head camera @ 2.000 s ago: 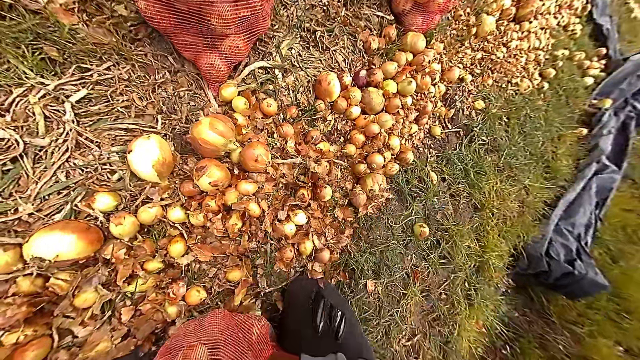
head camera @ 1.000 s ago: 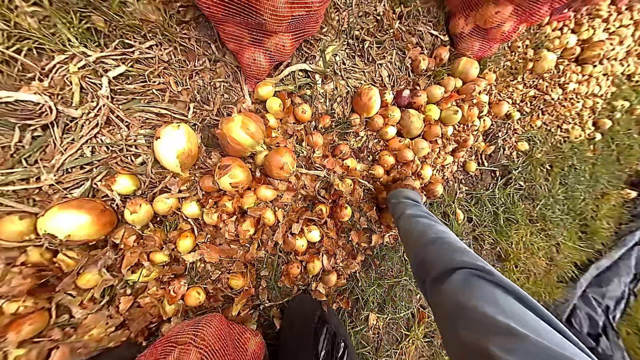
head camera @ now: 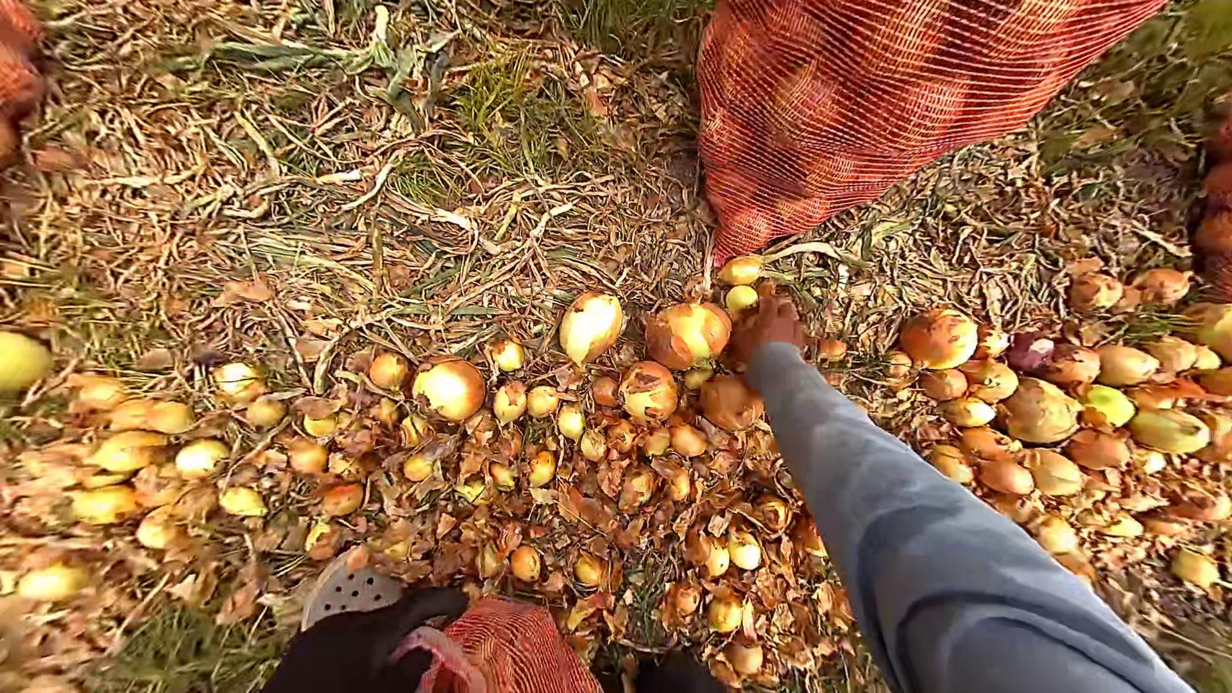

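My right hand [head camera: 770, 322], at the end of a grey sleeve, reaches down among the onions on the ground. It is beside a large brown onion [head camera: 688, 335] and just below two small onions near the tip of a filled red mesh sack [head camera: 847, 106]. Its fingers are partly hidden, so whether it holds anything cannot be told. Another onion [head camera: 730, 401] lies under the wrist. My left hand is out of view. At the bottom edge, a red mesh bag [head camera: 515, 650] rests against my dark-clothed legs.
Loose onions [head camera: 1039, 411] lie heaped at the right, and more [head camera: 130, 450] run to the left. Dry stalks [head camera: 385, 241] and skins cover the soil. Parts of other red sacks [head camera: 14, 77] show at both side edges. A grey perforated shoe [head camera: 351, 589] stands at the bottom left.
Two seconds ago my right hand was out of view; one second ago it was at the right-hand onion heap. It is now beside the large onions near the sack's tip. The view has shifted left.
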